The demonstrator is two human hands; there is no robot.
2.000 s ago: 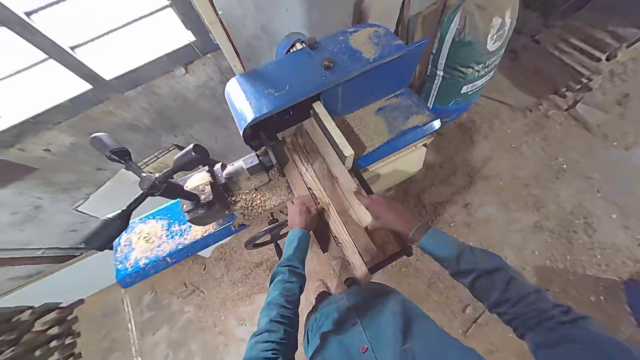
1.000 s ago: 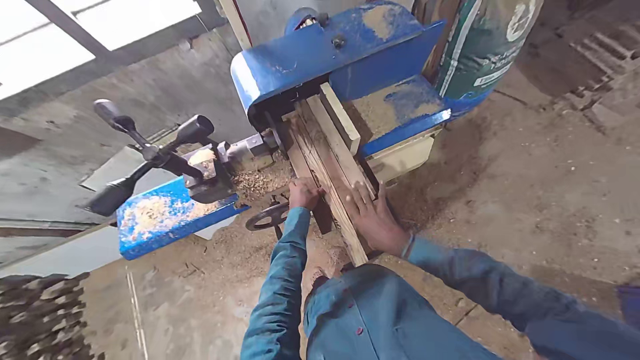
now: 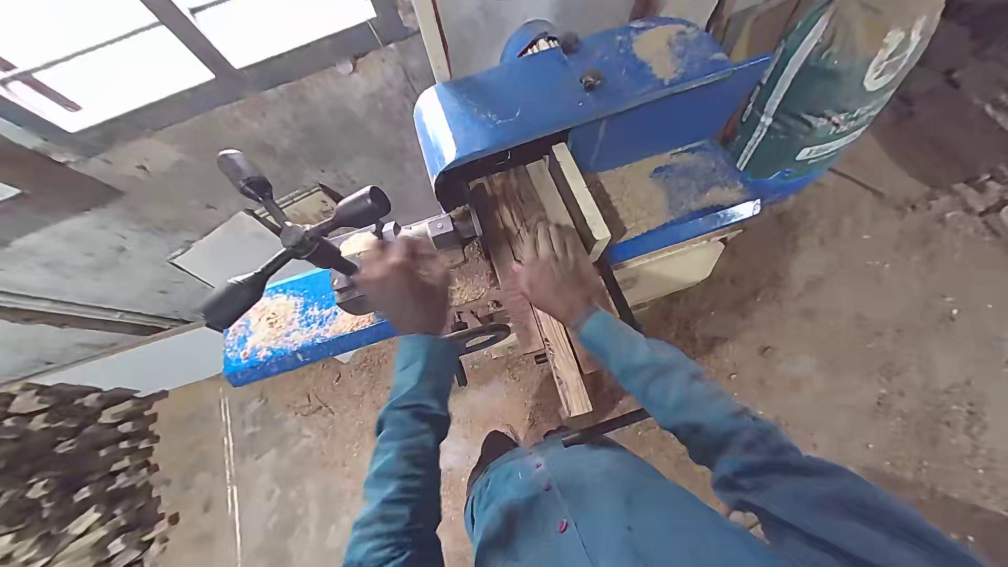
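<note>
A narrow wooden strip (image 3: 565,370) lies lengthwise on the bed of a blue woodworking machine (image 3: 504,114), its far part reaching toward the opening under the hood. My right hand (image 3: 555,272) rests on the wood, palm down, fingers pointing at the hood. Blurred by motion, my left hand (image 3: 405,283) is beside the machine's clamp shaft, just right of the black-handled star lever (image 3: 299,240); whether it touches either is unclear. A pale wooden fence board (image 3: 580,201) stands to the right of the strip. Below my left hand is a small black handwheel (image 3: 480,339).
Sawdust covers the blue side tray (image 3: 279,323) and the right-hand blue ledge (image 3: 669,189). A green and white sack (image 3: 827,94) stands at the back right. Stacked wood pieces (image 3: 79,465) are at the lower left. A window (image 3: 118,55) is at the upper left.
My left hand has left the wood and moved left toward the star lever. My right hand, at the wood's right edge two seconds ago, now lies on top of it. The strip is farther from the hood's left side.
</note>
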